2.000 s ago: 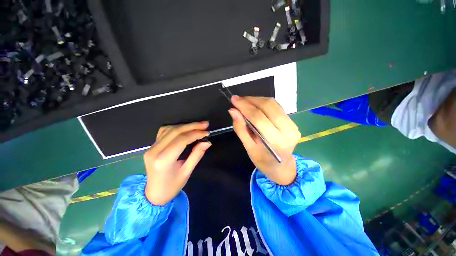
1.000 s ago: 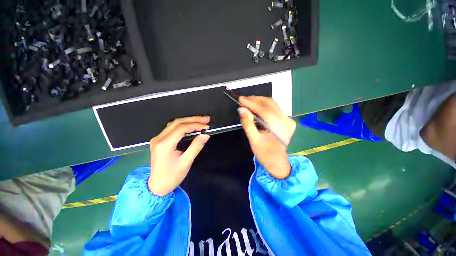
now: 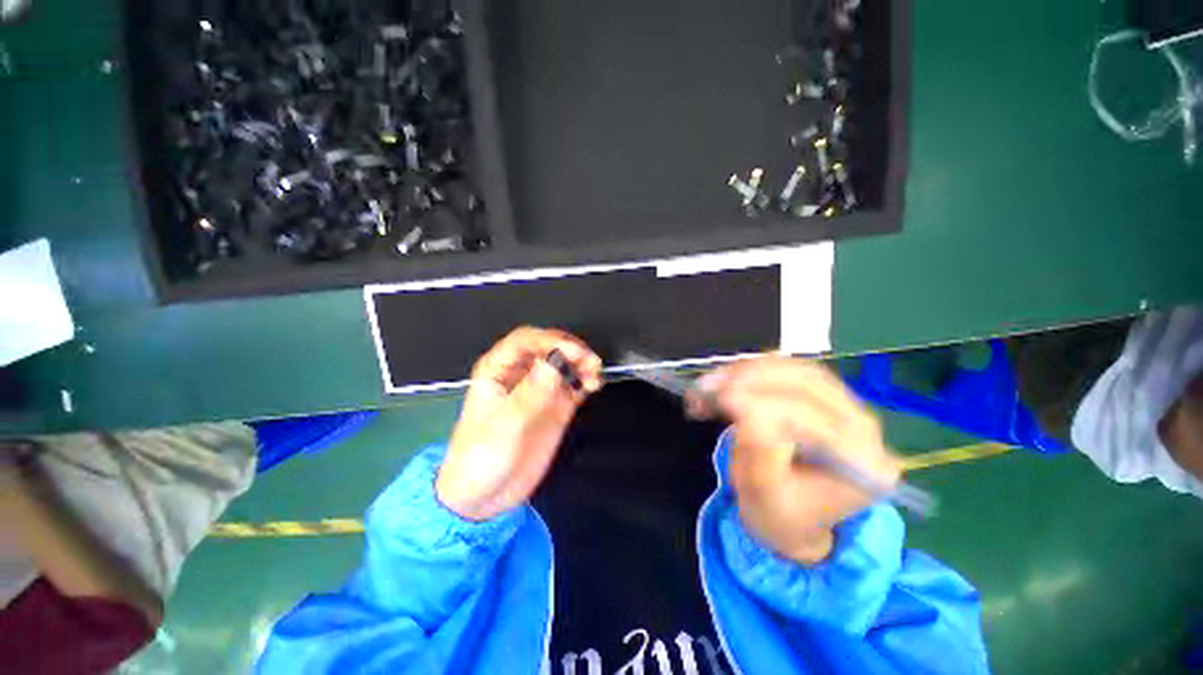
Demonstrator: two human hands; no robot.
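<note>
My left hand (image 3: 512,415) is at the front edge of the black work pad (image 3: 449,332) and pinches a small dark component (image 3: 566,371) between thumb and fingertips. My right hand (image 3: 798,442) is to the right, just off the pad's front edge, and holds the thin silver tweezers (image 3: 666,376). The tweezers are blurred; their tips point left toward the component, a short way from it. Whether the tips hold anything cannot be told. The black divided parts tray (image 3: 499,145) lies behind the pad, with a large heap of small components (image 3: 330,132) in its left compartment.
A smaller group of components (image 3: 825,158) lies along the right side of the tray's right compartment. A clear cord (image 3: 1121,99) lies at the far right of the green table (image 3: 1016,172). A white sheet (image 3: 33,301) is at the left. Parts of other people show at both sides.
The view has shifted, so the tray and pad sit farther right in the picture. My left hand has turned up with the component showing. My right hand and tweezers have come back from the pad.
</note>
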